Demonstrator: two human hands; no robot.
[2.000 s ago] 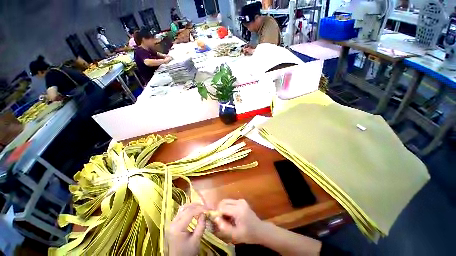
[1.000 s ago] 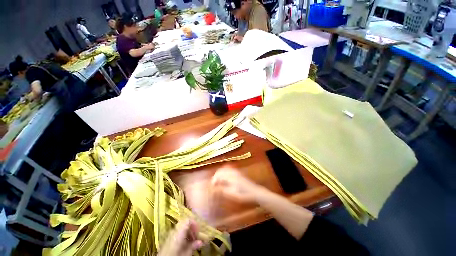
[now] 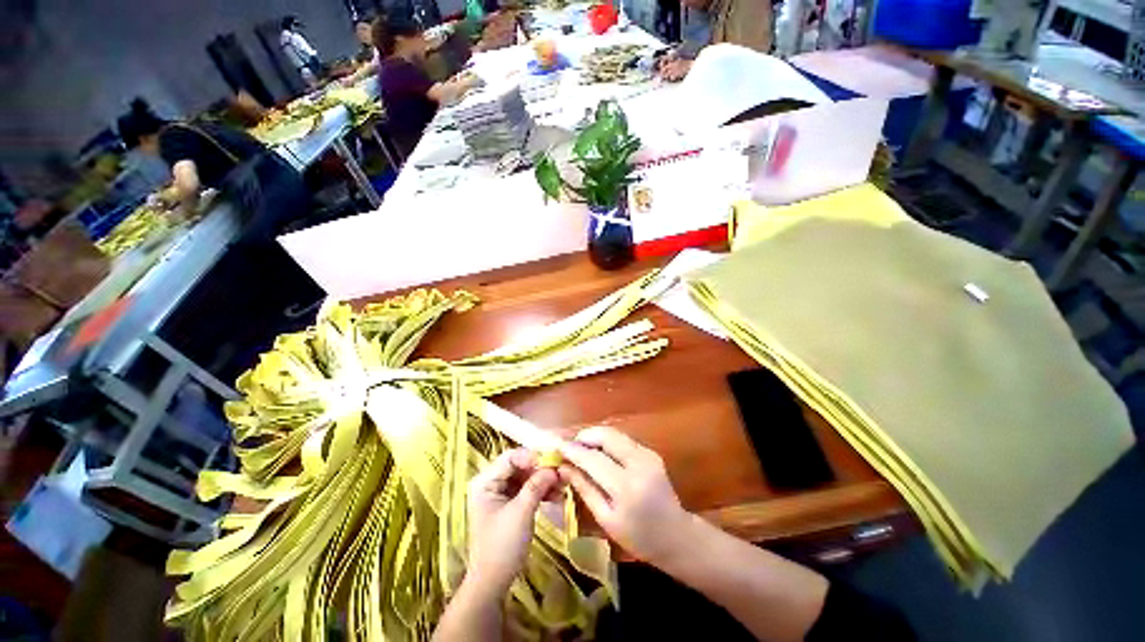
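A yellow-olive strip (image 3: 505,424) runs from the bundle toward my hands, its pale side up. My left hand (image 3: 512,508) and my right hand (image 3: 622,489) meet at its end and pinch it between the fingertips. A small yellow bit of the end shows between them; finer detail is too small to tell. The large strip bundle (image 3: 352,477) lies to the left, gathered at the middle by a pale band (image 3: 358,386). Several loose strips (image 3: 590,351) lie fanned on the wood beyond my hands.
A black phone (image 3: 781,429) lies right of my hands. Stacked olive panels (image 3: 917,339) with a small white tag overhang the desk (image 3: 603,401) at right. A potted plant (image 3: 603,163), red-and-white calendar (image 3: 684,207) and white partition (image 3: 427,257) stand behind. Other people work at tables beyond.
A second ago my hands were apart and my right hand was blurred; now they are together at the strip end. The pale strip length now stretches to them. The view has shifted.
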